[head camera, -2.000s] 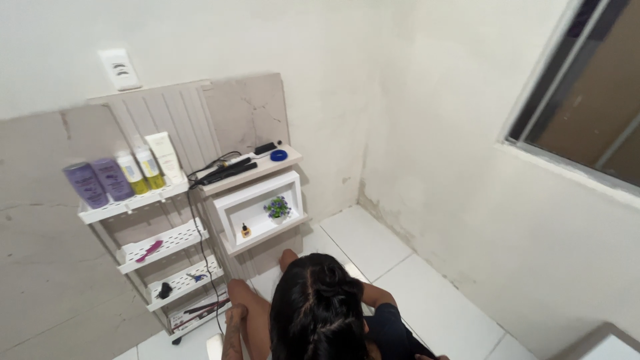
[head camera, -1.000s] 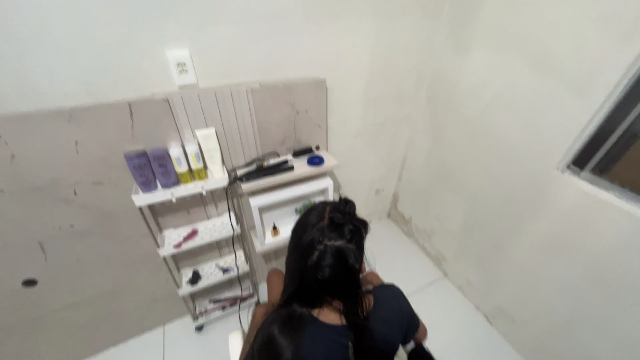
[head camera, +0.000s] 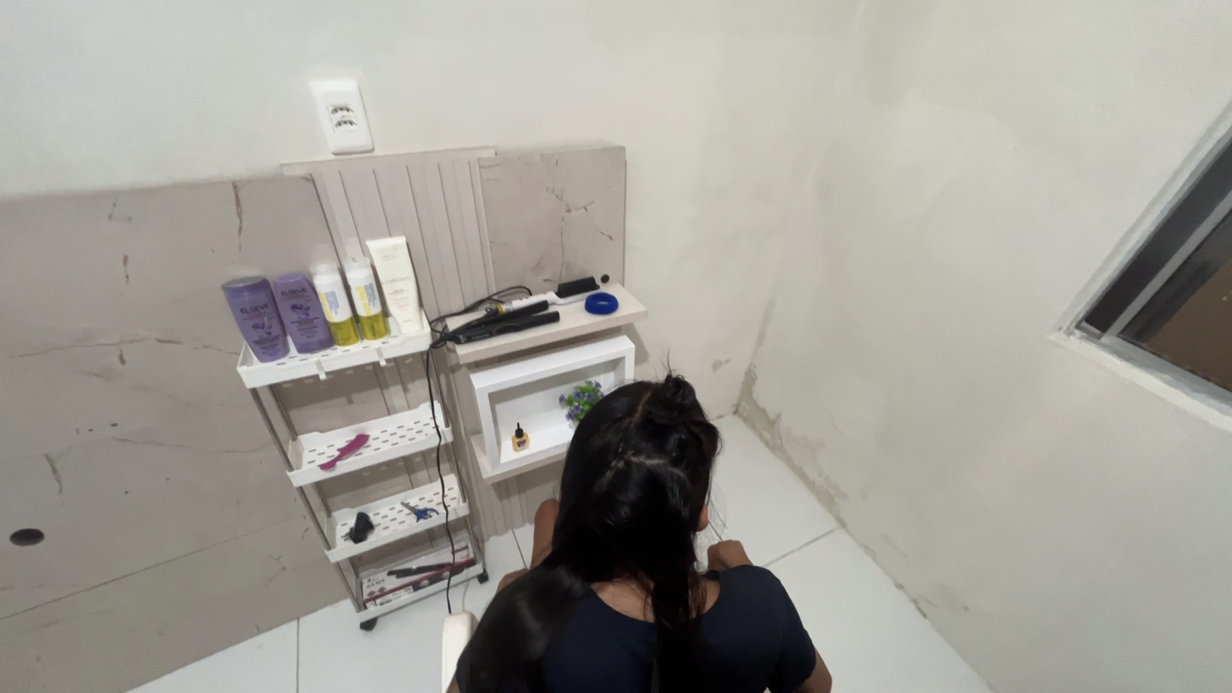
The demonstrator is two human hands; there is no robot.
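Neither my left hand nor my right hand shows in the head view. A seated person with long dark hair (head camera: 630, 481), part of it pinned up on top, sits low in the middle with their back to me, in a dark blue shirt (head camera: 731, 635). Beyond them, a wall shelf (head camera: 621, 313) holds a black flat iron (head camera: 505, 325), a brush (head camera: 576, 289) with dark bristles and a blue ring-shaped item (head camera: 601, 303). A white box shelf (head camera: 481, 385) beneath holds a small flowering plant (head camera: 580, 397) and a small dropper bottle (head camera: 520, 439).
A white tiered cart (head camera: 252, 375) at left carries purple bottles (head camera: 305, 313), yellow-and-white bottles (head camera: 368, 303), a white tube (head camera: 397, 284), a pink comb (head camera: 345, 452), a black clip (head camera: 361, 526) and blue-handled scissors (head camera: 422, 511). A black cord (head camera: 441, 462) hangs beside it. A window (head camera: 1169, 289) is at right.
The seated person's head and shoulders are more upright than two seconds ago, when they leaned to the right. The view has shifted.
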